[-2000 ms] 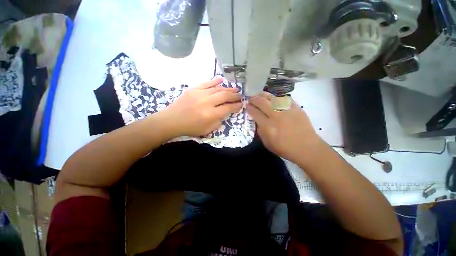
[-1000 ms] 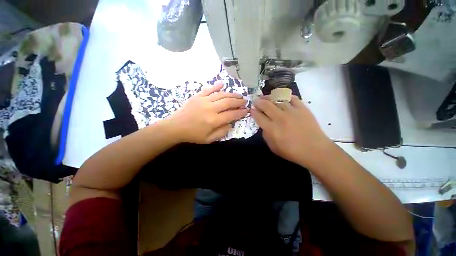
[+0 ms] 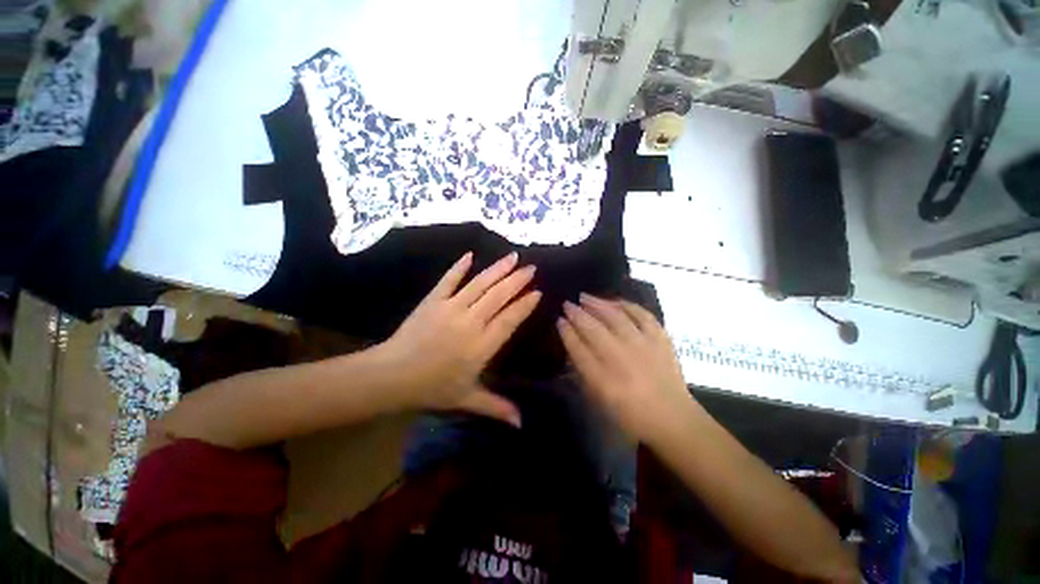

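The white lace overlay (image 3: 456, 171) lies spread over the black fabric panel (image 3: 399, 268) on the white machine table, its scalloped lower edge showing. A black tab sticks out at each side of the panel. The lace's upper right part runs beneath the needle area of the sewing machine head (image 3: 610, 69). My left hand (image 3: 462, 331) lies flat on the black fabric below the lace, fingers spread, thumb apart. My right hand (image 3: 622, 354) rests on the black fabric to its right, fingers slightly bent. Neither hand pinches anything that I can see.
A dark flat case or phone (image 3: 807, 215) lies right of the needle. Black-handled scissors (image 3: 1001, 374) are at the table's right end. A printed ruler (image 3: 798, 371) runs along the front edge. Blue-edged support (image 3: 171, 126) with cut pieces stands left; cardboard (image 3: 40, 399) with lace below it.
Both hands have left the needle area and moved toward me onto the black fabric. The panel now lies spread out, with its right tab visible. The camera view has shifted.
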